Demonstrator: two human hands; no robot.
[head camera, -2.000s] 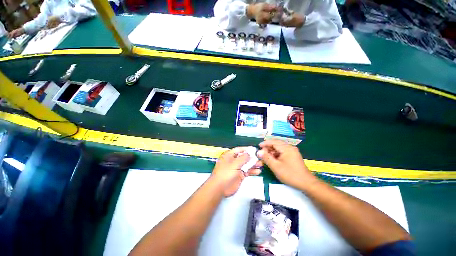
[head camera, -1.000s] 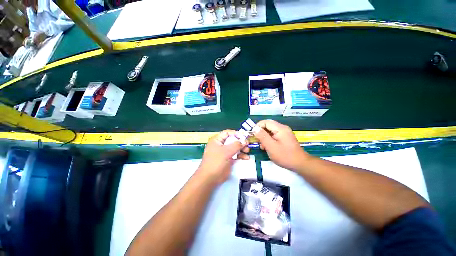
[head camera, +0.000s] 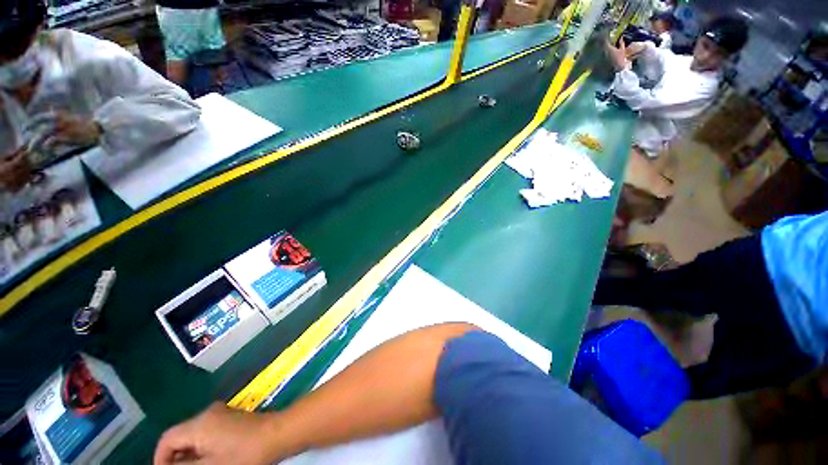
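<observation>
My right hand (head camera: 216, 440) is at the bottom left, partly cut off by the lower edge, with curled fingers; whether it holds anything cannot be told. My left hand is out of the picture. An open white gift box (head camera: 207, 322) with a printed "GPS" card inside stands on the dark green belt beyond my hand. Its lid (head camera: 278, 276), with a red-and-black watch picture, is beside it. Another blue-faced lid (head camera: 83, 413) is at the lower left. A smartwatch (head camera: 94, 301) lies on the belt.
Yellow edges (head camera: 300, 352) border the conveyor. More watches (head camera: 409, 141) lie farther along it. White strips (head camera: 561, 171) are heaped on the green bench. A white mat (head camera: 427, 313) lies beyond my forearm. A blue stool (head camera: 630, 376) and a person in blue are at right; coworkers in white sit around.
The view has swung right. My left hand, the small white accessory and the black tray have left the picture. My right hand now shows at the bottom left.
</observation>
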